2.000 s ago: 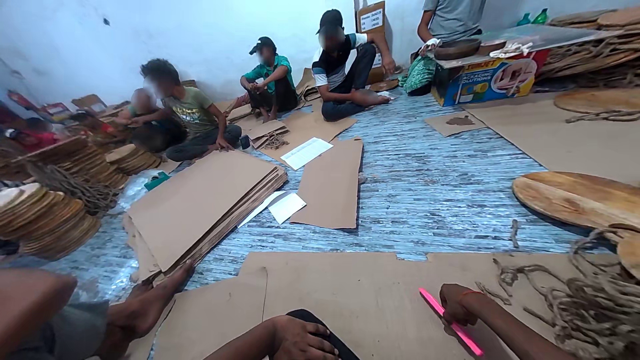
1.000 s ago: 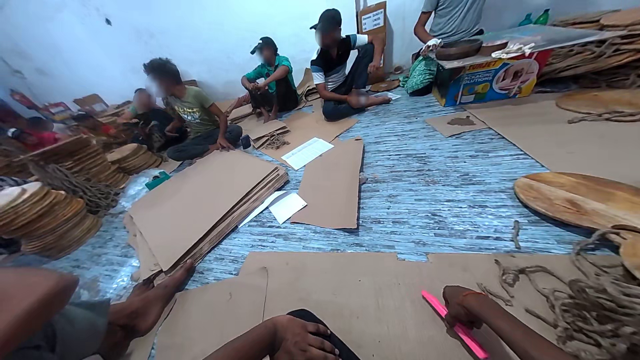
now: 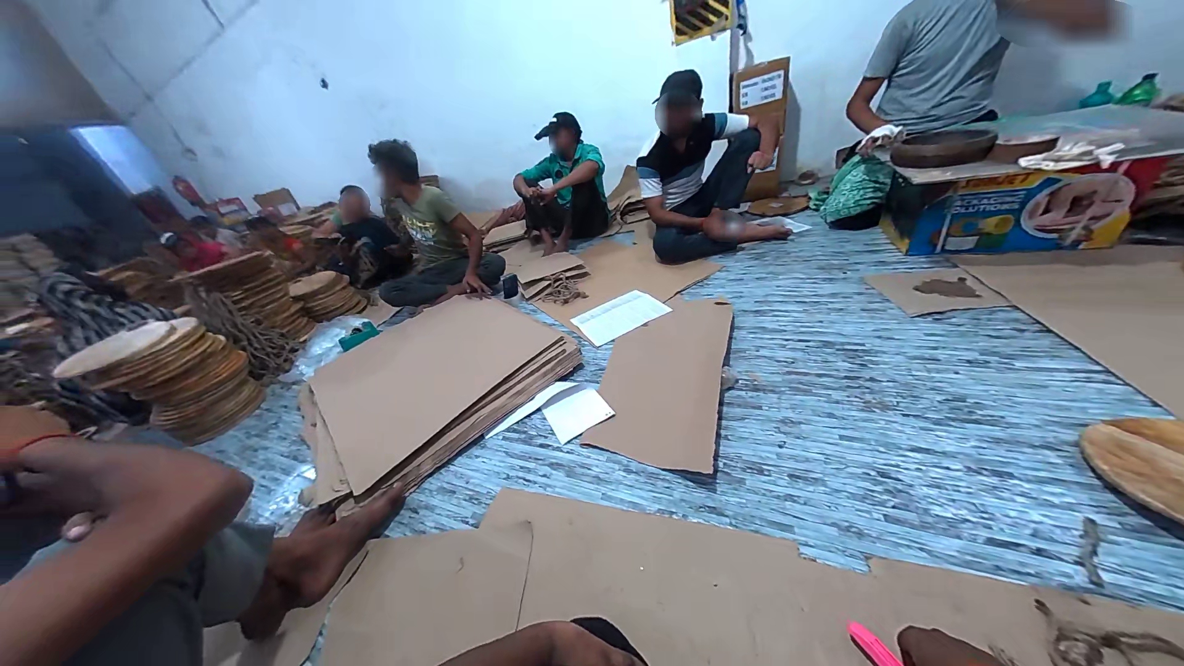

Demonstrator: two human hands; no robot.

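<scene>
At the bottom edge, my left hand [image 3: 583, 645] lies over a black flat object [image 3: 610, 636] on brown cardboard [image 3: 666, 573]; its fingers are mostly cut off by the frame. Farther right, my right hand [image 3: 939, 647] grips a slim bright pink tool [image 3: 871, 645], whose tip points up and left over the same cardboard. Only a small part of that hand shows. Tangled rope [image 3: 1101, 638] lies to its right, and a short piece of rope [image 3: 1091, 552] is on the floor above.
A stack of cardboard sheets [image 3: 435, 388] stands left of centre, beside white papers [image 3: 575, 412] and a loose cardboard piece [image 3: 661, 388]. A person's bare foot [image 3: 305, 564] is close at left. Round wooden boards [image 3: 208, 370] are piled beyond. Several people sit farther back.
The view has tilted up and to the left, so both hands sit lower in it. The person at the back right now has a forearm raised. My right hand still holds the pink tool.
</scene>
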